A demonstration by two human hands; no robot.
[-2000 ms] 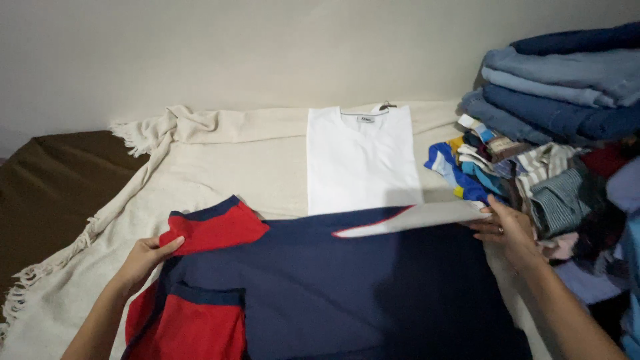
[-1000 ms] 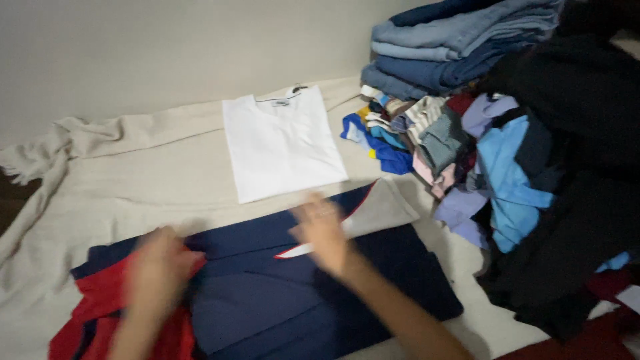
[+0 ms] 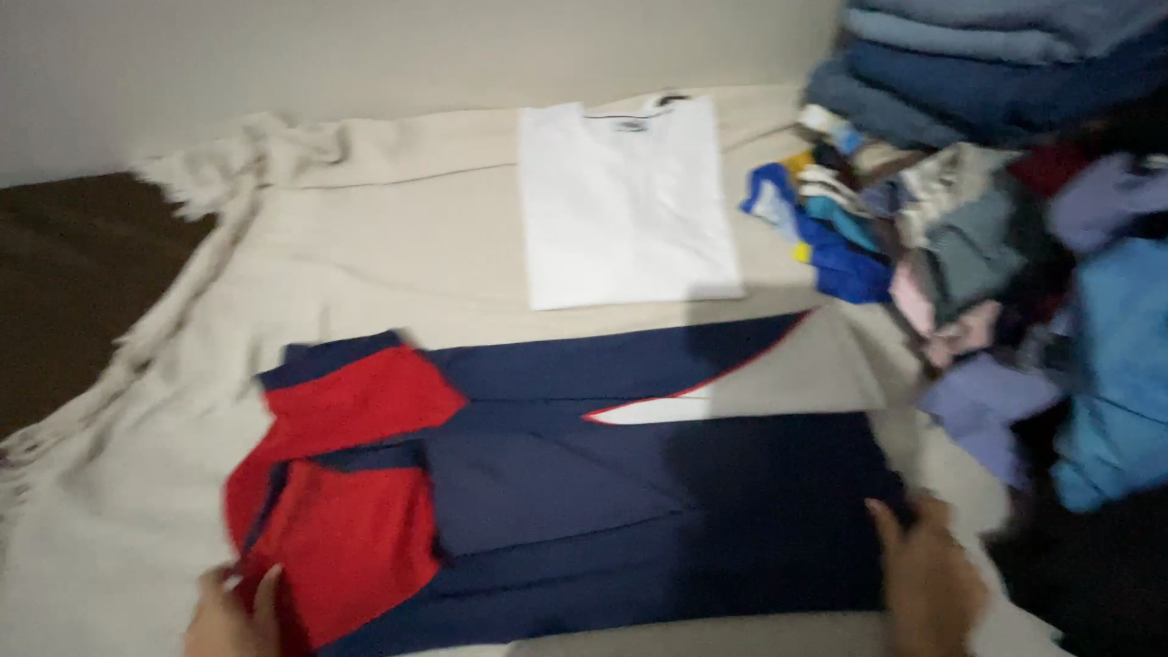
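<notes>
A navy, red and grey shirt lies partly folded on a cream fringed blanket. Its red sleeves are turned inward at the left, and a light panel edged in red shows at the upper right. My left hand pinches the collar side at the lower left, fingers on the red cloth. At the right, my right hand grips the navy hem, thumb on top. A folded white T-shirt lies flat beyond the navy shirt, neckline toward the wall.
Folded jeans are stacked at the upper right. Below them lies a loose heap of small clothes, with a light-blue garment at the right edge. A pale wall runs behind the blanket; a dark brown surface shows at left.
The shirt's far edge, held by both hands two seconds ago, now lies folded over. My hands have moved to its near corners. The view swung right, then back.
</notes>
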